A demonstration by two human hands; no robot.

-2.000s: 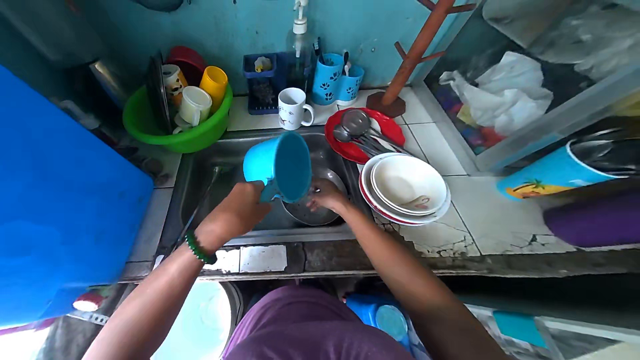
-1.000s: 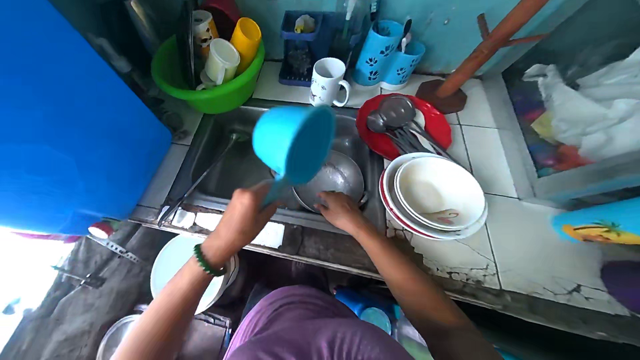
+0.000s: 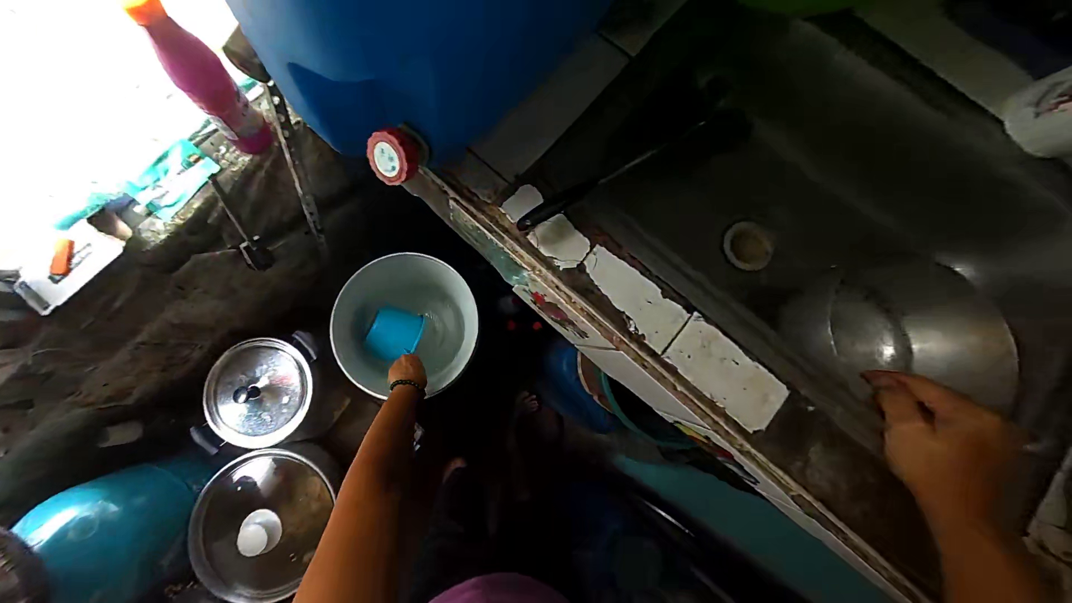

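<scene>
My left hand, with a beaded bracelet at the wrist, grips the handle of a light blue plastic dipper. The dipper is tilted inside a round pale basin of water on the floor. In the sink, my right hand pinches the near rim of a round metal pan or bowl. A round drain shows beside that vessel. A long utensil with a black handle lies across the sink's left edge.
Two lidded metal pots stand left of the basin. A blue drum with a red cap is above it. The counter's broken tile edge runs diagonally between basin and sink. A white mug is at the far right.
My left hand has lowered the blue dipper from above the sink into the floor basin. My right hand remains at the metal vessel's rim. The view has swung left and down.
</scene>
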